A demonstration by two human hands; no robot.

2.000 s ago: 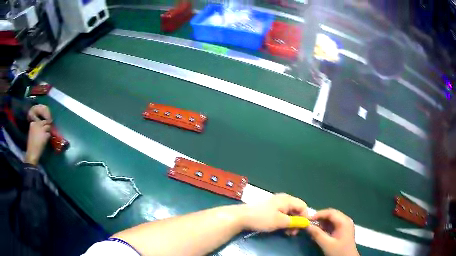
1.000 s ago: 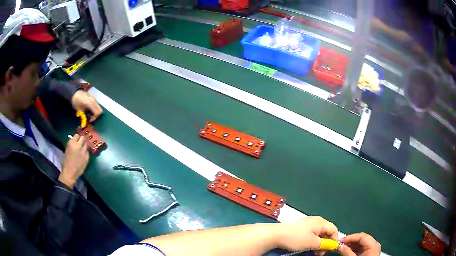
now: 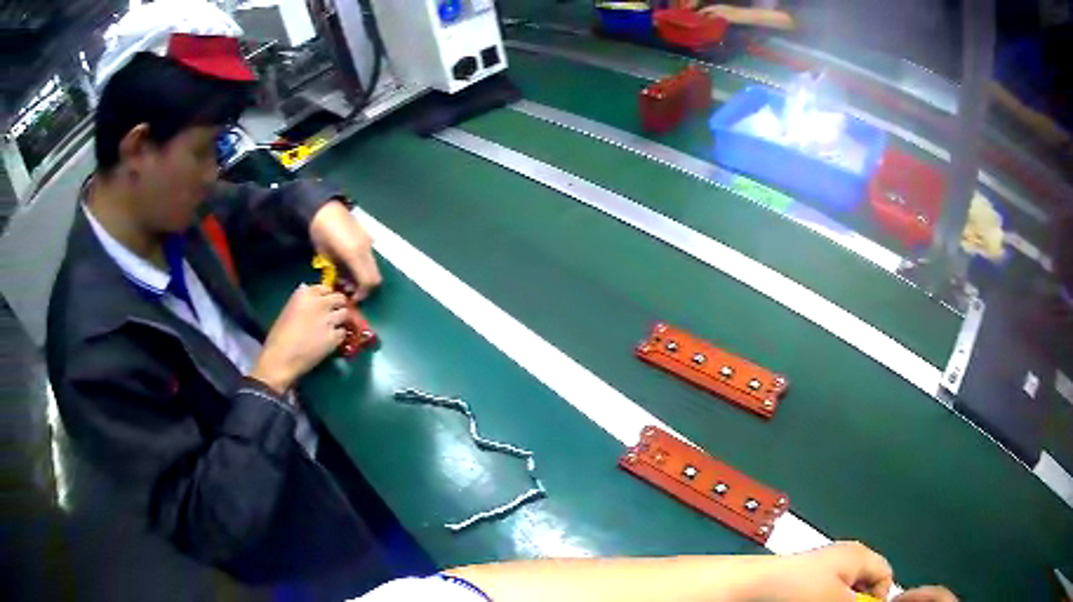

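Note:
My left hand point(image 3: 850, 573) is at the bottom edge, fingers curled, a yellow finger cot just showing. My right hand point(image 3: 927, 595) is beside it, mostly cut off. What lies between their fingertips is hidden by the frame's edge. A near red-brown fixture point(image 3: 704, 485) lies over the pale belt stripe, up and left of my hands; three of its seats show dark-and-bright parts, and the left end seat looks different. A farther fixture point(image 3: 712, 369) lies behind it with four such seats. A bent silvery strip point(image 3: 500, 447) lies on the green belt to the left.
A seated worker point(image 3: 177, 318) at the left holds another fixture point(image 3: 357, 335). Across the belt point(image 3: 530, 253) are a blue bin point(image 3: 753, 153) with clear bags, a red bin point(image 3: 906, 194), a red-brown block point(image 3: 674, 100), a grey post point(image 3: 971, 129) and a flat black box point(image 3: 1014, 353). A white machine point(image 3: 451, 45) stands behind.
The view has turned left, so everything sits farther right in the picture. My hands have reached the bottom edge, and the right-hand fixture is out of view. The worker's hands are closer together.

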